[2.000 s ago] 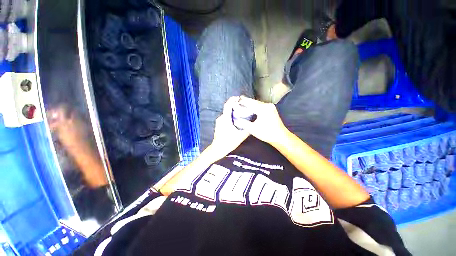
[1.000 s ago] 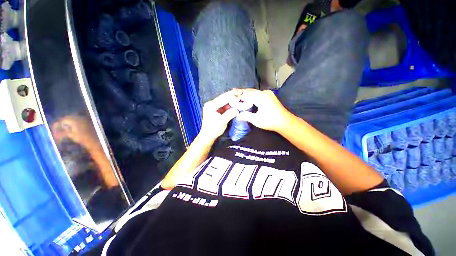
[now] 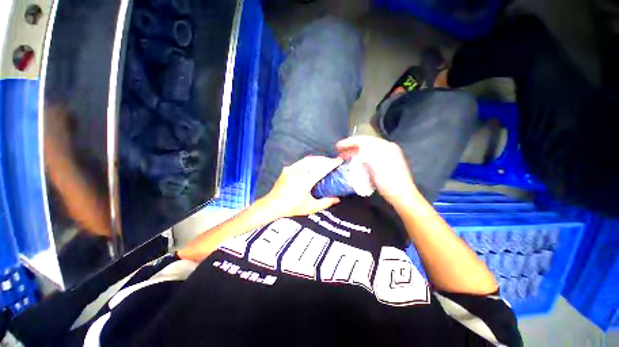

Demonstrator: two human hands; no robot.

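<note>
A blue tube-shaped part (image 3: 334,184) lies roughly sideways above my lap, between my two hands. My left hand (image 3: 305,181) is wrapped around its left end, with the thumb below and fingers above. My right hand (image 3: 381,166) is at its right end, with fingertips on the whitish rim (image 3: 360,179). The fingers cover much of both ends, and glare washes out the fingertips. More loose blue parts (image 3: 178,81) lie in the black metal-edged bin (image 3: 227,88) at the left.
A blue crate (image 3: 569,261) with rows of parts stands at the right. A blue stool (image 3: 499,173) and another person's dark-clothed leg (image 3: 543,88) are at the upper right. A white switch box (image 3: 22,41) is at the upper left. My knees are beyond my hands.
The part has turned from pointing toward my body to lying sideways, and more of it shows between my hands. The view has shifted, and the other person's leg now covers more of the upper right.
</note>
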